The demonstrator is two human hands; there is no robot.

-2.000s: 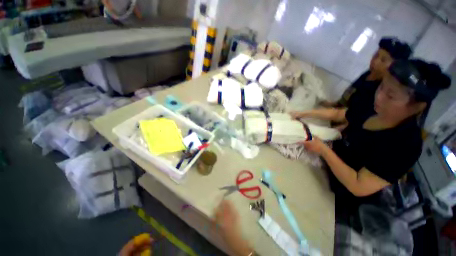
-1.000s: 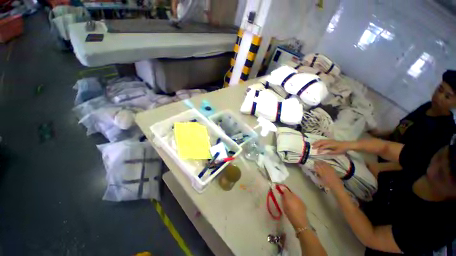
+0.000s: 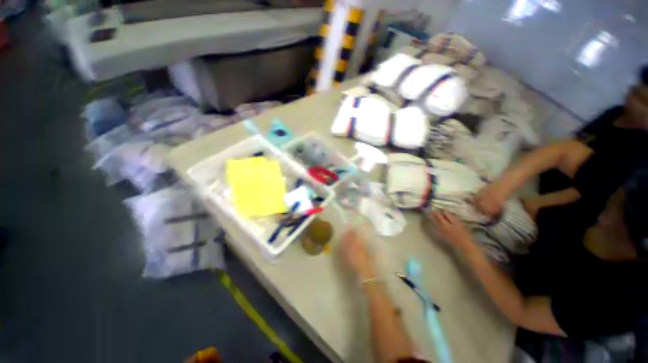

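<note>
My right hand (image 3: 355, 252), blurred, is over the table just right of a small brown cylinder (image 3: 317, 237); I cannot tell whether it holds anything. Red-handled scissors (image 3: 323, 176) lie in the small divided tray (image 3: 310, 157). The white tray (image 3: 266, 249) beside it holds a yellow sheet (image 3: 256, 186), pens and dark tools. A pale blue ribbon (image 3: 435, 327) and a dark pen (image 3: 418, 291) lie right of my forearm. At the bottom edge, a sliver of my left hand (image 3: 204, 356) shows with something yellow-orange; its grip is cut off.
Another person's hands (image 3: 455, 230) rest on a cream banded bundle (image 3: 447, 186) at the right. White bundles (image 3: 380, 122) are stacked behind. A crumpled plastic bag (image 3: 382, 216) lies mid-table. Bagged bundles (image 3: 174, 230) stand on the floor left. A striped pillar (image 3: 337, 46) is at the back.
The scissors, at my right hand a second ago, now lie in the small tray. My right hand has moved left towards the cylinder. The other person's hands have shifted on the bundle.
</note>
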